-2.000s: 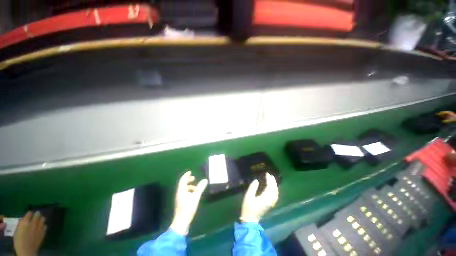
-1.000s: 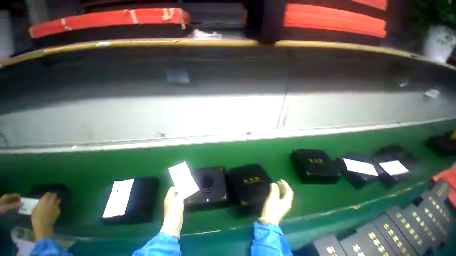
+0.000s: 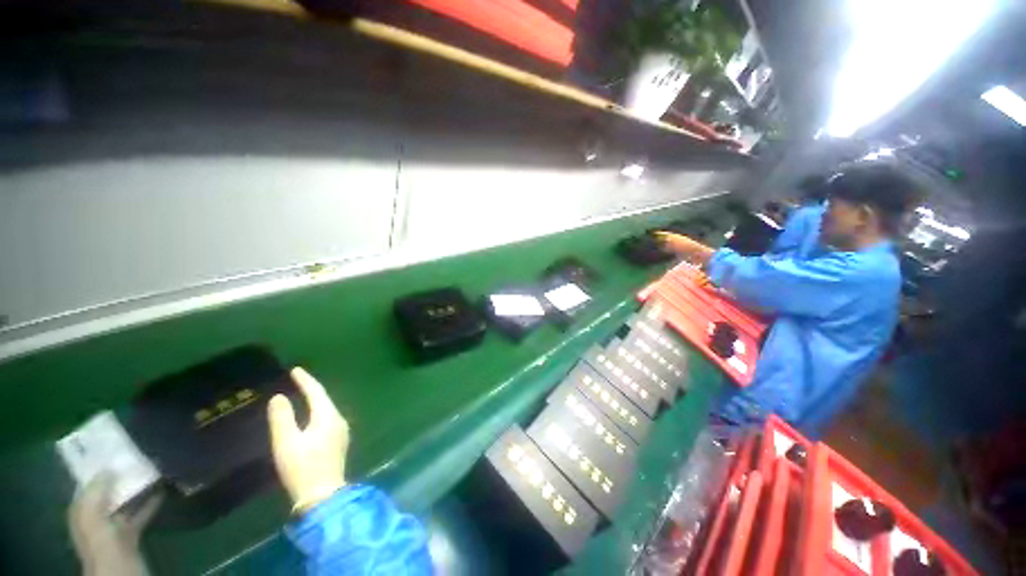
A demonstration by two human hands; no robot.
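Note:
A black box with small gold characters (image 3: 214, 411) lies on the green belt (image 3: 377, 394) at the left. My left hand (image 3: 110, 523), in a pale glove and partly blurred, holds a white paper slip (image 3: 109, 456) at the box's left side. My right hand (image 3: 309, 439), in a pale glove, is at the box's right edge with thumb and fingers apart; I cannot tell whether it touches the box. What lies under the slip is hidden.
Another black box (image 3: 439, 322) and two with white slips (image 3: 515, 306) lie further along the belt. Dark grey cartons (image 3: 546, 486) lean along the near edge. Red trays (image 3: 827, 506) with round black parts stand at lower right. A person in a blue smock (image 3: 816, 304) works at the right.
The view has swung to the right, showing the neighbour and red trays. My left hand still holds the slip, now beside the gold-printed box. My right hand remains at that box's right side.

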